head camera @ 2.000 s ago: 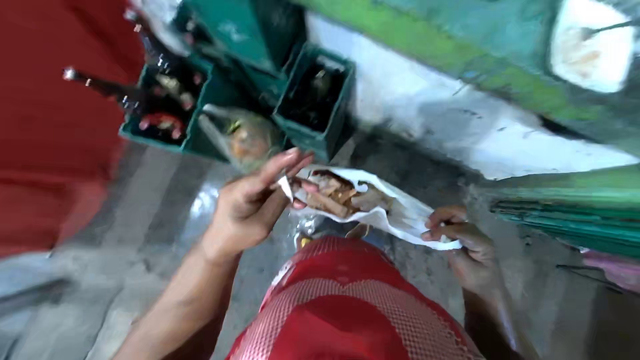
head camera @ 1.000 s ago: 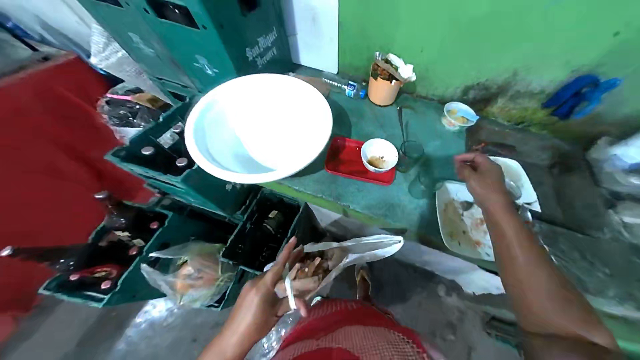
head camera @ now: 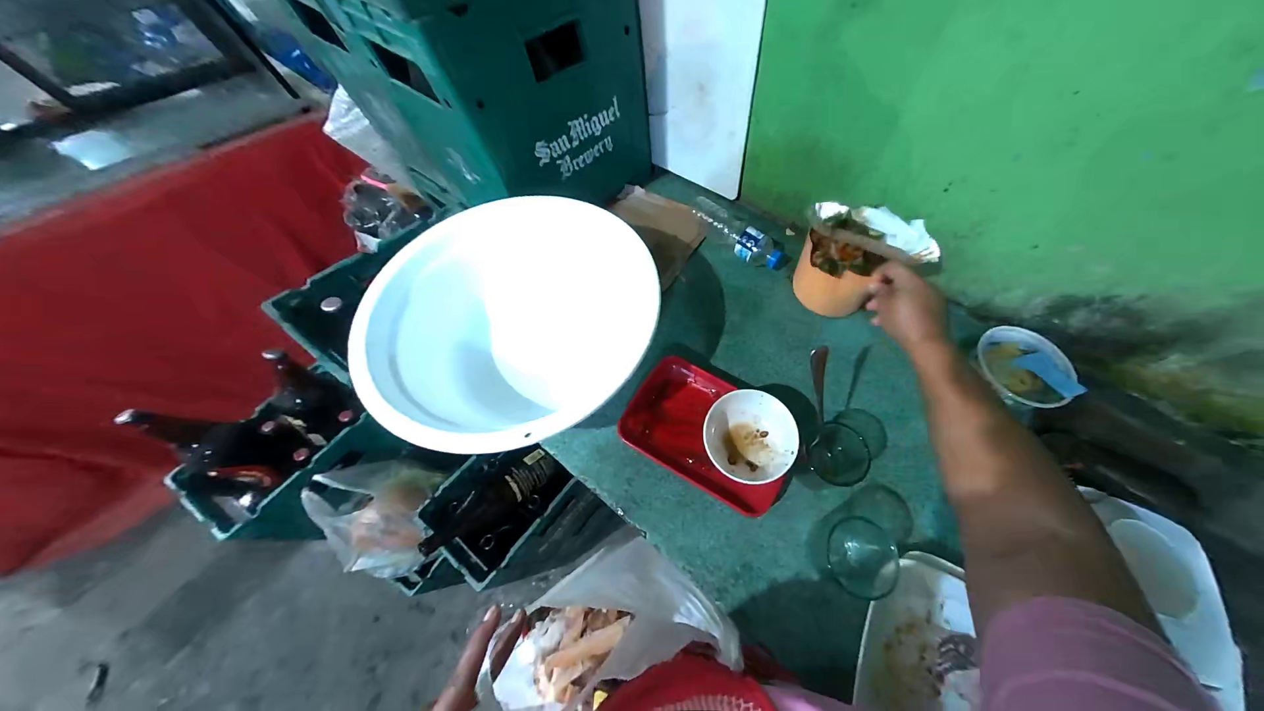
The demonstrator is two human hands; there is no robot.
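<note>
My left hand [head camera: 482, 660], partly cut off by the bottom edge, holds the left side of an open white plastic bag [head camera: 657, 592]. Crumpled tissues and pale scraps [head camera: 583, 652] show inside it. My right hand [head camera: 904, 301] reaches across the green tabletop to the right side of an orange cylindrical container [head camera: 829, 289], filled with leafy scraps, foil and tissue. A blurred brown strip [head camera: 869, 240] lies across the container's top, just above my fingers; whether I grip it or the rim, I cannot tell.
A large white basin [head camera: 504, 326] overhangs the table's left edge. Near it are a red tray [head camera: 671, 420] with a soiled white bowl [head camera: 750, 436], two drinking glasses [head camera: 839, 454], a plastic bottle [head camera: 741, 237], a tub [head camera: 1027, 367] and soiled foam trays [head camera: 913, 632]. Bottle crates [head camera: 494, 518] stand left.
My right hand was on the bag two seconds ago, then over the foam trays, and is now at the orange container. My left hand stays with the bag. The view has shifted toward the table.
</note>
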